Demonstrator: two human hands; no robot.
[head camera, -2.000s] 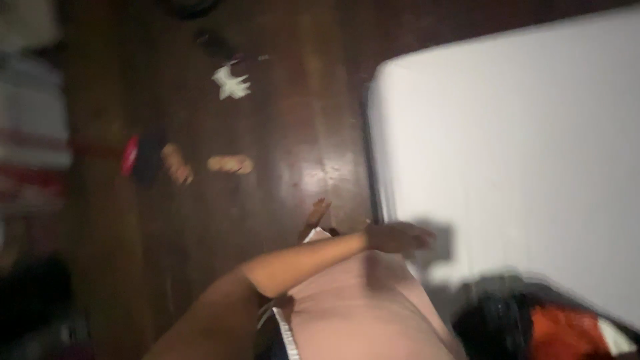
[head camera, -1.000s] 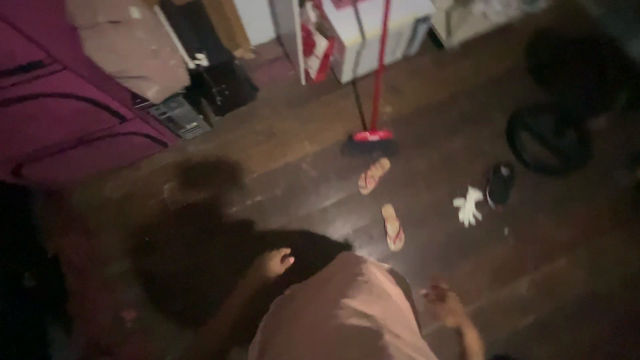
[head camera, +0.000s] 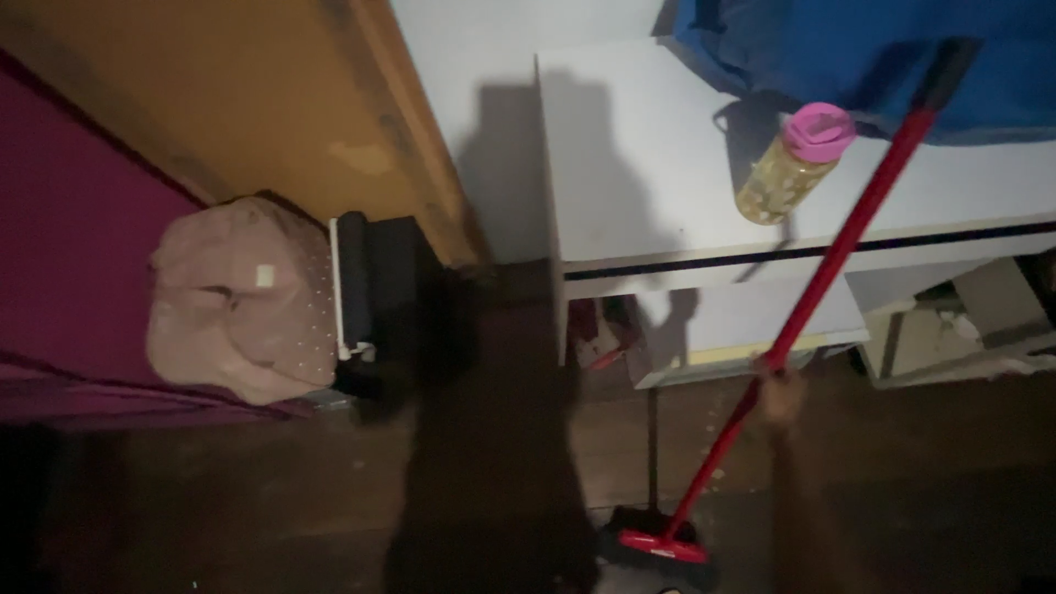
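Note:
My right hand (head camera: 780, 394) is closed around the red handle of a broom (head camera: 854, 223), below the middle of the stick. The handle slants up to the right and ends in a black grip in front of blue fabric. Its red head (head camera: 664, 546) with dark bristles stands on the wooden floor at the bottom of the view. My left hand is out of view. Beyond the broom, a bottle with a pink lid (head camera: 784, 169) is on the white desk top.
A white desk (head camera: 610, 223) with shelves stands ahead, blue fabric (head camera: 767, 41) on top. At left, a pink bag or cloth (head camera: 247, 305) hangs by a dark box (head camera: 396, 289) and a magenta cabinet (head camera: 74, 247). Dark wooden floor (head camera: 330, 487) lies below.
The view has swung toward the desk and come closer. My right hand, apart from the broom a second ago, now holds its handle. My left hand has left the view.

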